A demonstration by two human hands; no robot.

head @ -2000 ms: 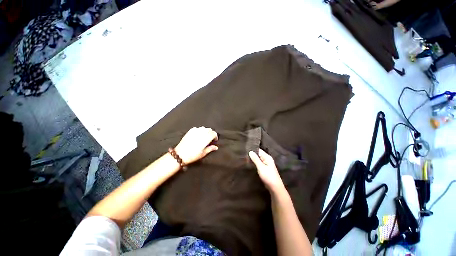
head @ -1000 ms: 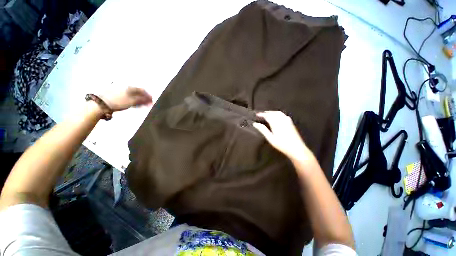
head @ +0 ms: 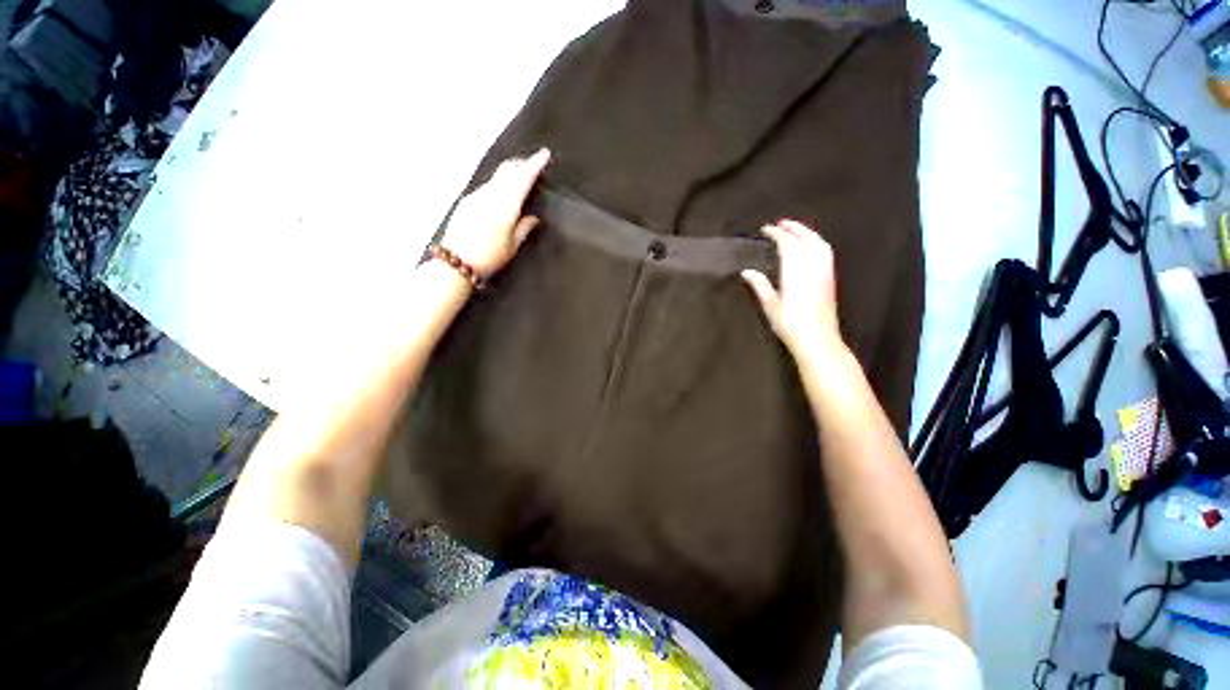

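Observation:
The upper dark brown garment point(head: 701, 391) lies front up, its hem end towards me. Its paler waistband point(head: 600, 229) runs straight between my hands, with a small dark button point(head: 657, 251) at the centre and a seam line below. My bare left hand point(head: 492, 223), with a beaded bracelet, holds the left end of the waistband, thumb and fingers spread around the corner. My bare right hand point(head: 799, 280) holds the right end between thumb and fingers. A matching brown garment point(head: 796, 148) lies flat beneath, its waistband at the top edge of the picture.
Black hangers point(head: 1012, 391) lie on the white table point(head: 337, 148) to the right, one apart point(head: 1059, 202) further up. Cables, a white bottle-like object point(head: 1187, 523) and other clutter line the right edge. Patterned fabric point(head: 101, 256) is heaped beyond the table at left.
The upper garment's waistband, folded and then slanted before, is now spread straight. My left hand has come back from the bare table to its left end. My right hand has moved slightly up and right.

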